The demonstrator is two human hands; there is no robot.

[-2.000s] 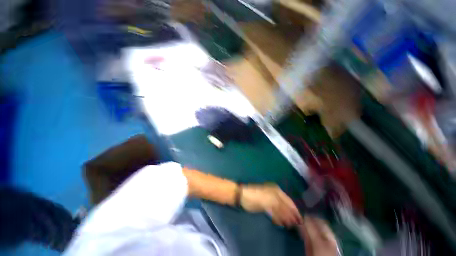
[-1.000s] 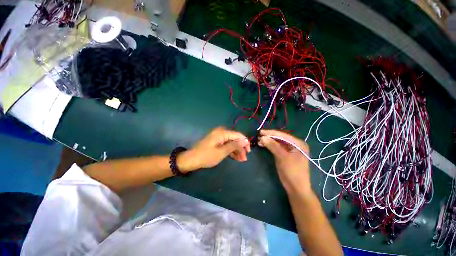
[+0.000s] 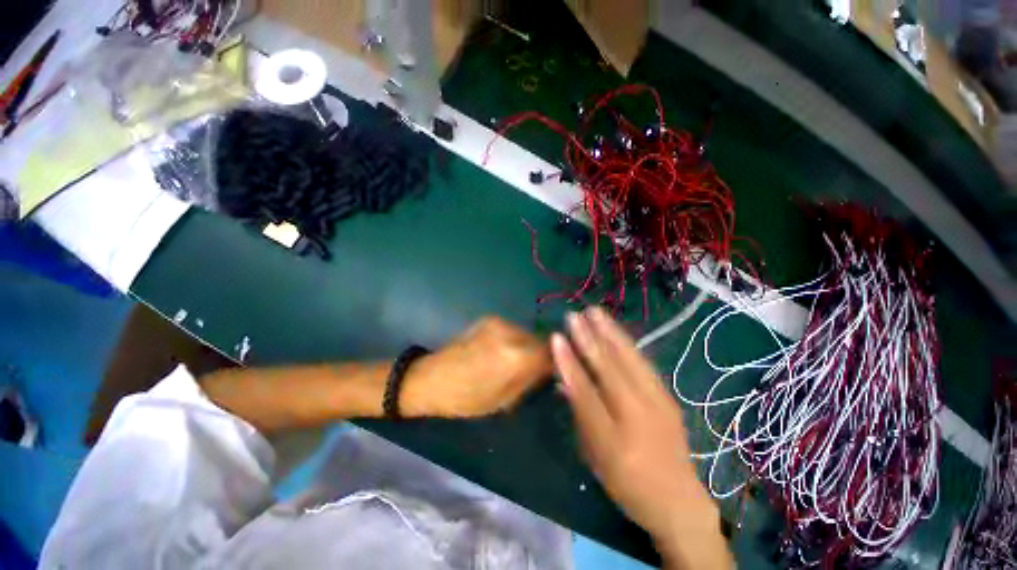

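My left hand (image 3: 485, 367), with a dark bead bracelet, has its fingers curled and meets my right hand (image 3: 625, 412) over the green bench. The right hand is blurred, with its fingers extended and close together. A white lead (image 3: 672, 323) runs from behind the right fingers up toward the red pile. What lies between the fingertips is hidden. A tangled pile of red leads (image 3: 658, 189) with small black ends lies beyond the hands. A large bundle of looped white leads (image 3: 853, 390) with red and black ends lies to the right.
A heap of short black pieces (image 3: 301, 167) lies at the left beside a clear plastic bag (image 3: 151, 89). A white ring (image 3: 290, 76) is near the metal post (image 3: 404, 50). Red-orange handles (image 3: 25, 80) are far left. Another bundle (image 3: 993, 490) is at the right edge.
Since one second ago, the left hand has curled and moved against the right. The right fingers have straightened. The white lead's arch between the hands and red pile no longer shows; a shorter, blurred stretch does.
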